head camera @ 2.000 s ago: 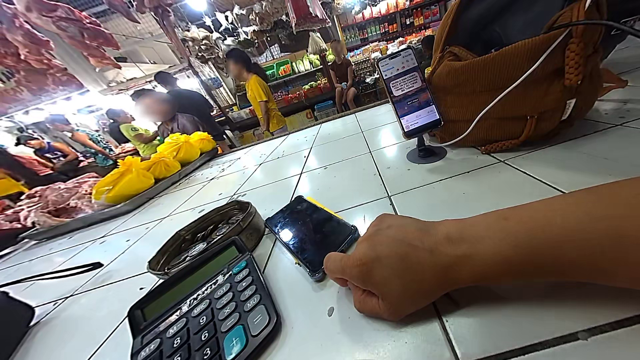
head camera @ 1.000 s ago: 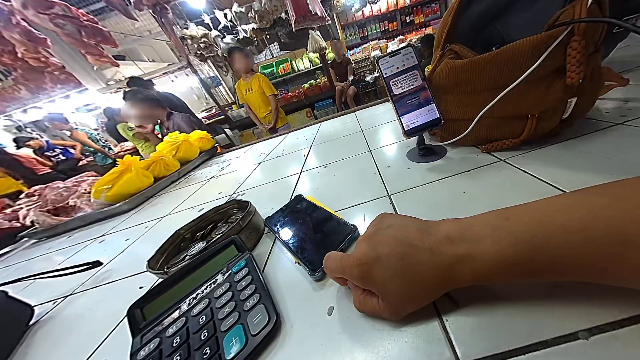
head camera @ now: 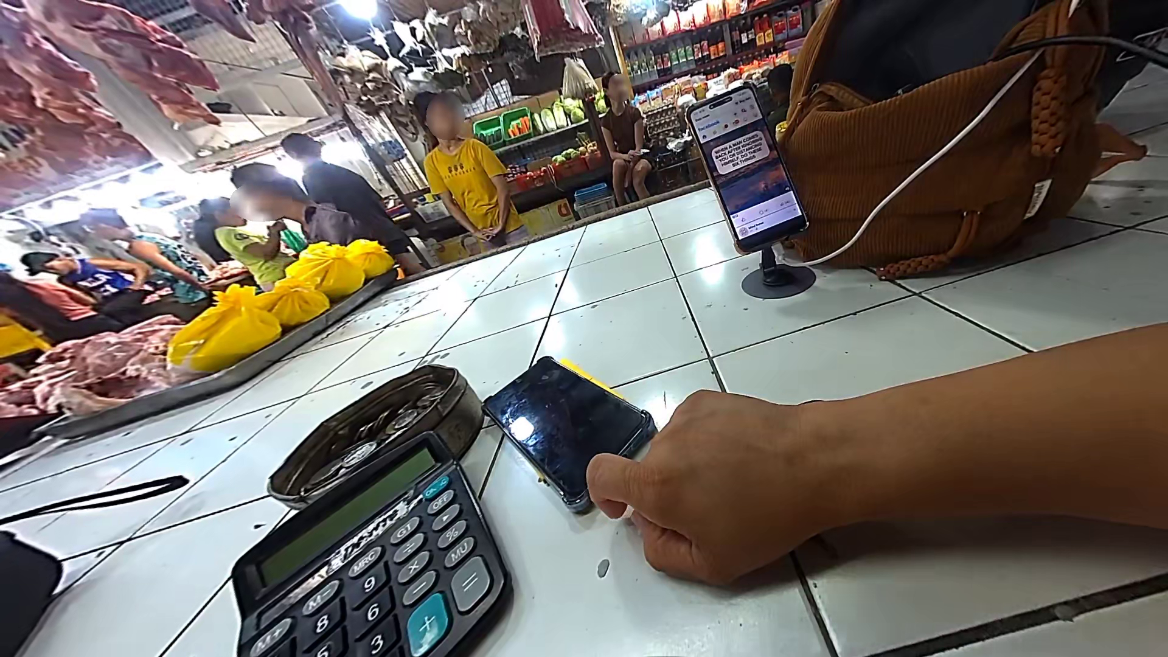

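Observation:
My right hand (head camera: pixel 721 484) rests on the white tiled counter (head camera: pixel 620 319), fingers curled, with the thumb beside the lower right corner of a dark-screened smartphone (head camera: pixel 570 420). Whether anything is inside the curled fingers cannot be told. Something yellow shows along the phone's far edge. Left of the phone sits a round dark tin (head camera: pixel 383 429) of coins, and in front of it a desk calculator (head camera: pixel 383 557). Farther back, a lit phone (head camera: pixel 748 173) stands upright on a round-based stand (head camera: pixel 778 278). My left hand is not in view.
A brown corduroy bag (head camera: pixel 922 173) with a white cable stands at the back right. At the left is a metal tray (head camera: pixel 228 370) with raw meat (head camera: pixel 100 360) and several yellow plastic bags (head camera: pixel 224 333). A black strap (head camera: pixel 109 497) lies at the left edge. Several people stand or sit beyond the counter.
The person in the yellow shirt beyond the counter has turned from side-on to facing this way. My right hand, the phones and the calculator have not plainly moved.

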